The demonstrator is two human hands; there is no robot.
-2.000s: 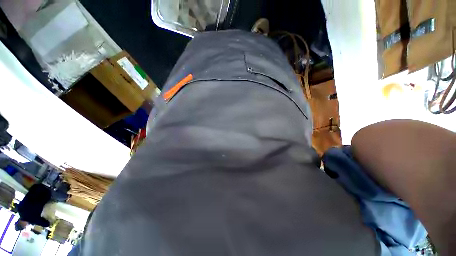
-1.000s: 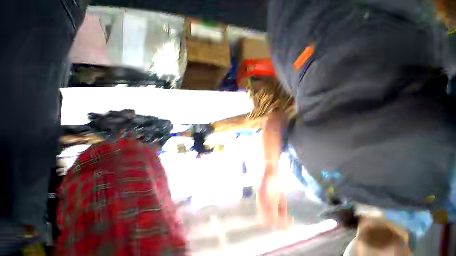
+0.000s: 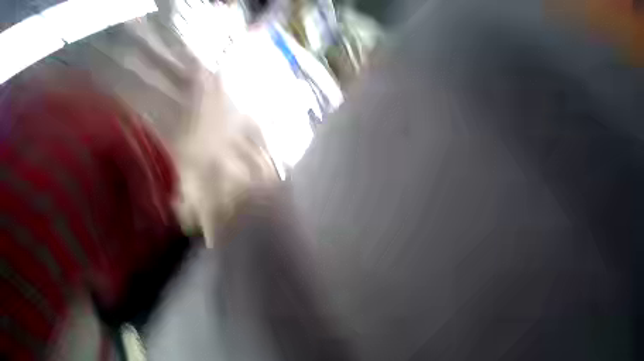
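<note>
A dark grey apron (image 3: 424,233) fills the middle and right of the view, heavily blurred. A pale, blurred hand-like shape (image 3: 222,166) shows left of centre, between the apron and a red garment. I cannot tell for certain whether it is my left hand or another person's, nor whether it holds anything. My right hand is not seen. No bag part can be made out.
A person in a red patterned garment (image 3: 78,190) is close at the left. A bright white surface with blurred items (image 3: 275,92) lies at upper centre. A curved white strip (image 3: 78,32) crosses the upper left. An orange patch shows at the upper right edge.
The view has swung and blurred. The red garment is larger and nearer at the left. The apron covers more of the middle, and the boxes seen before are gone from view.
</note>
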